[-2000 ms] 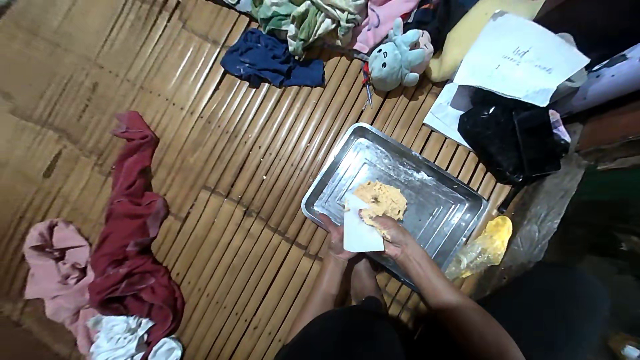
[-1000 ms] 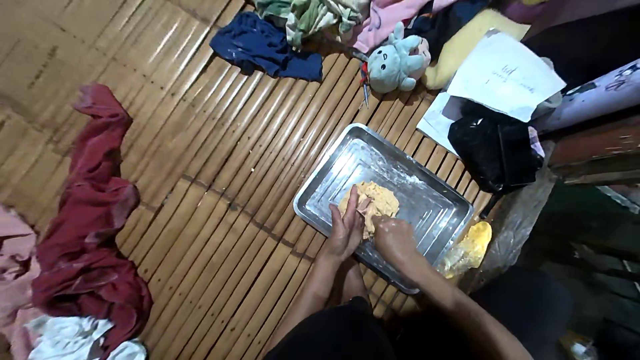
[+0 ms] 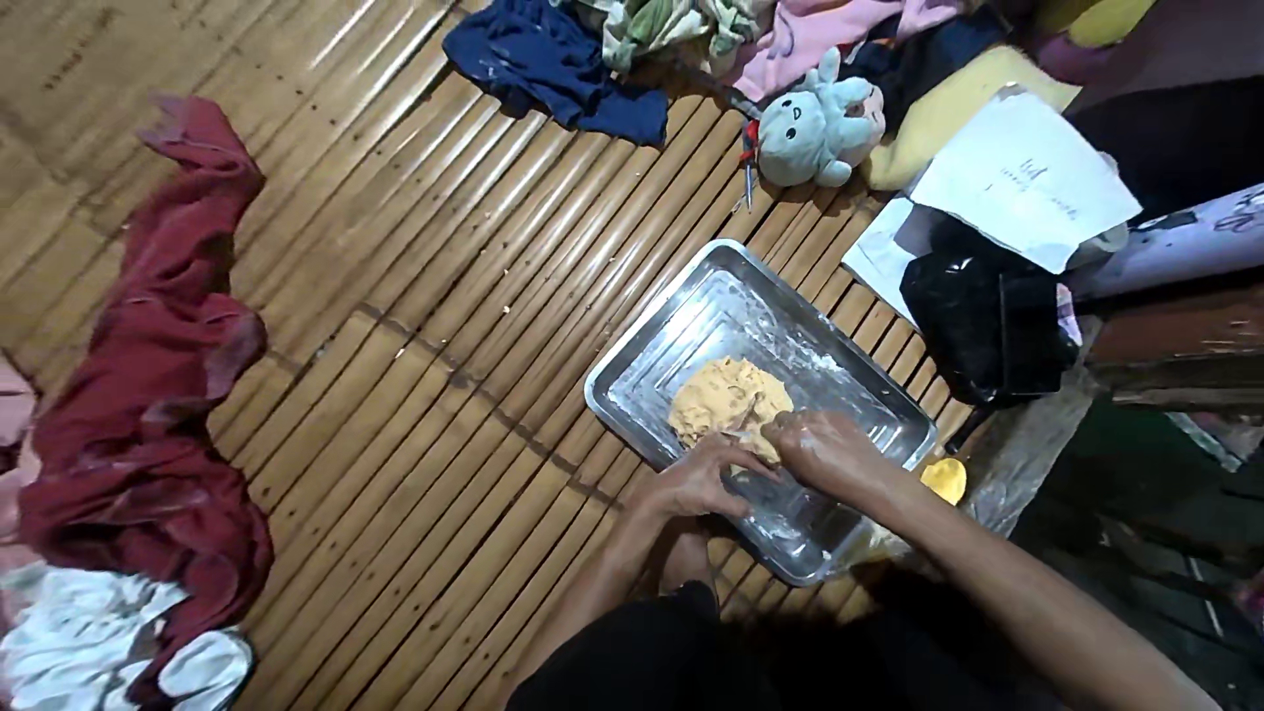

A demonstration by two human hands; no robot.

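A lump of yellowish dough (image 3: 726,395) lies in a rectangular metal tray (image 3: 681,346) dusted with white powder, on a bamboo-slat floor. At the dough's near edge is my left hand (image 3: 701,479), its thumb and fingers apart around the edge of the lump. My right hand (image 3: 825,449) has its fingers curled at the dough's lower right side, touching it. Whether the right fingers pinch a piece of dough is hidden. The two hands nearly meet over the dough.
Dark red cloth (image 3: 148,395) and white cloth (image 3: 79,632) lie at left. Beyond the tray are navy cloth (image 3: 558,69) and a plush toy (image 3: 815,123). Right of it are paper (image 3: 1022,178), a black bag (image 3: 987,326) and a yellow item (image 3: 945,481).
Two seconds ago a white sheet-like piece was at my left hand; it is not seen now. My left hand has moved from the dough's left side to its near edge since one second ago.
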